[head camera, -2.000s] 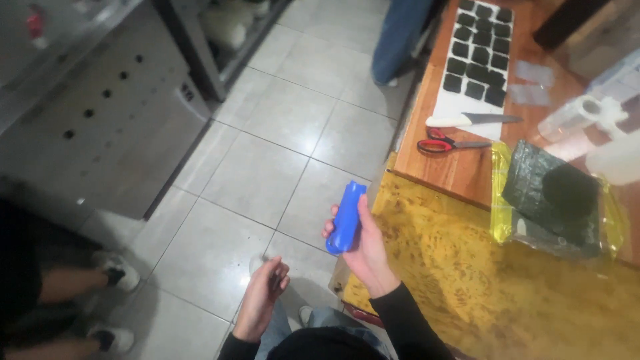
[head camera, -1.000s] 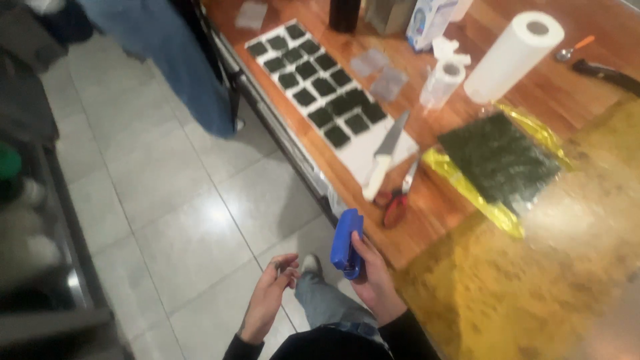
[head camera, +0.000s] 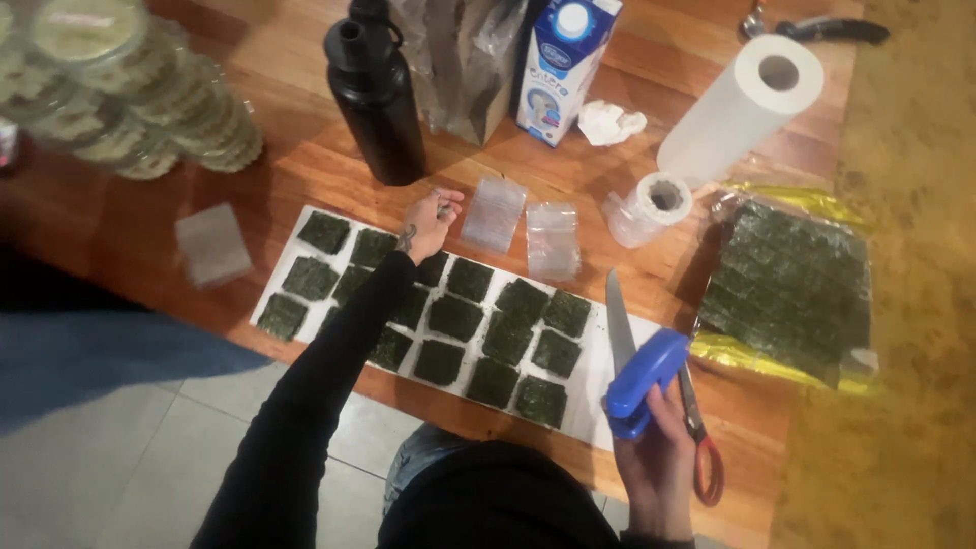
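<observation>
My right hand (head camera: 659, 457) grips a blue stapler (head camera: 648, 377) over the right end of a white sheet (head camera: 591, 396). Cut squares of nori (head camera: 454, 317) lie on that sheet in rows. My left hand (head camera: 429, 223) is above the sheet's far edge, its fingers curled around a small greyish object (head camera: 444, 208) too small to identify. Beside it lie small clear plastic bags (head camera: 494, 215). A kitchen knife's blade (head camera: 619, 316) points away from the stapler, which hides its handle. Red-handled scissors (head camera: 709, 469) lie right of my right hand. Large nori sheets (head camera: 789, 293) rest on yellow-edged packaging at right.
Behind stand a black bottle (head camera: 379, 107), a milk carton (head camera: 564, 72), a paper towel roll (head camera: 736, 110) and a roll of clear plastic (head camera: 656, 206). Stacked round clear containers (head camera: 145, 95) fill the far left. A person's blue-clad leg (head camera: 114, 366) is at the left table edge.
Both hands have moved from beside the table to over it, the left one now by the clear bags. The stapler has stayed in my right hand. The view has swung to the table.
</observation>
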